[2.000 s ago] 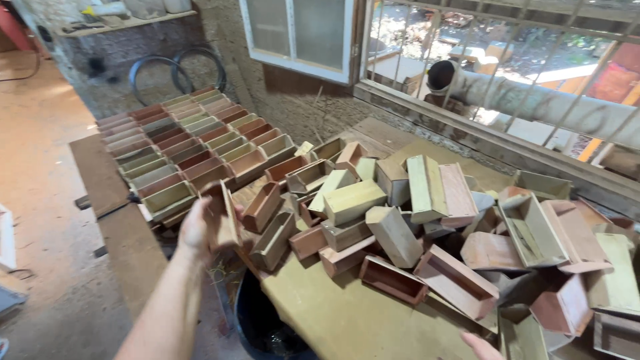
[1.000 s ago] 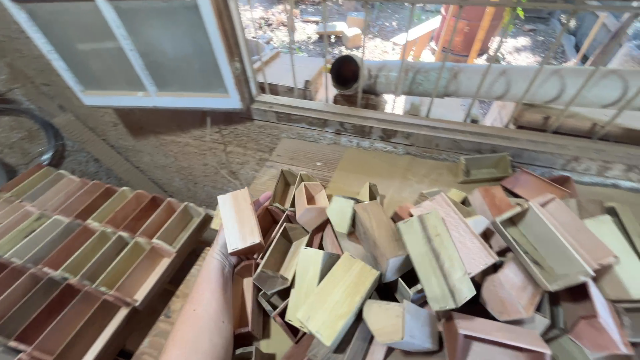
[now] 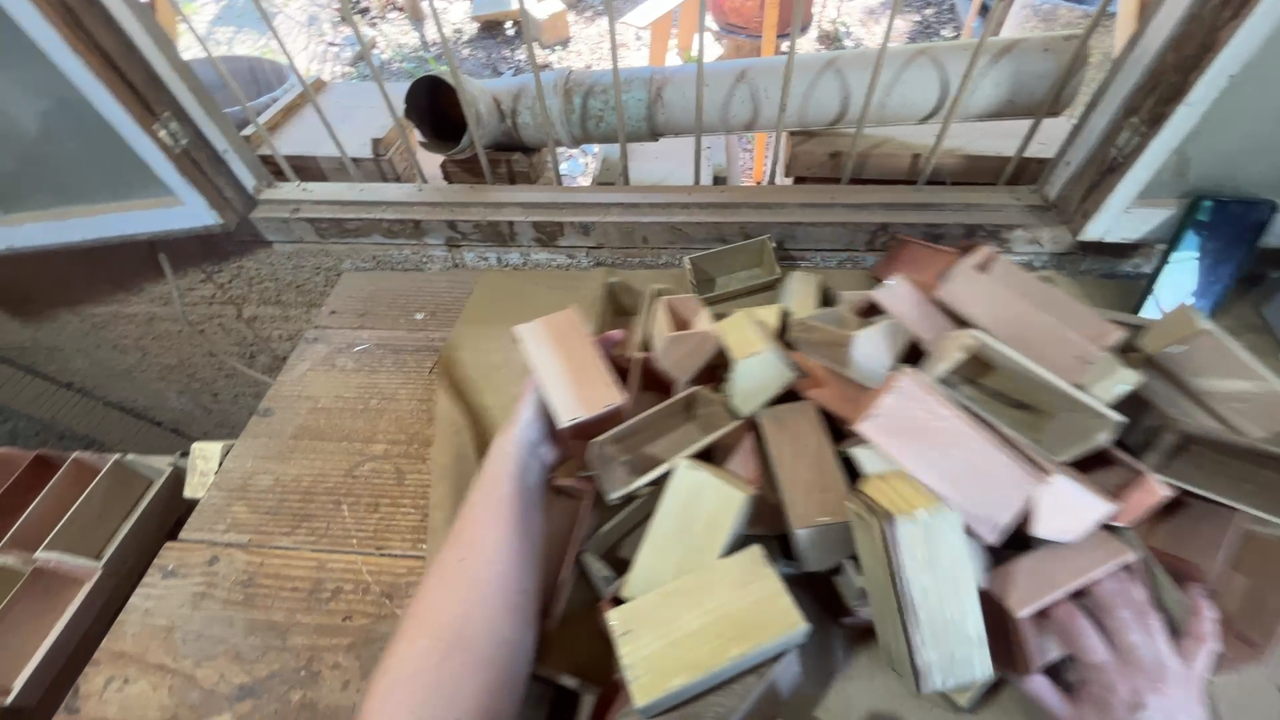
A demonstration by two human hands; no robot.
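A loose heap of small open wooden boxes, pale yellow (image 3: 708, 628), pinkish (image 3: 950, 453) and brown (image 3: 806, 475), covers the table's middle and right. At the heap's left edge my left hand (image 3: 545, 425) is around a light pinkish wooden box (image 3: 570, 367), its flat face turned up; the fingers are mostly hidden behind it. At the lower right my right hand (image 3: 1130, 640) lies with spread fingers over a brownish-pink box (image 3: 1062, 575). It is blurred, and whether it grips the box cannot be told.
Rows of narrow boxes (image 3: 75, 540) stand at the lower left, beside the wooden plank tabletop (image 3: 300, 460). A barred window with a wooden sill (image 3: 650, 205) runs behind the heap. A phone-like dark device (image 3: 1205, 260) leans at the far right. Brown sheeting (image 3: 500, 320) lies beneath the boxes.
The view has swung right. My left hand was near the rows with a box two seconds ago and is now at the heap's left edge. My right hand now reaches into the heap.
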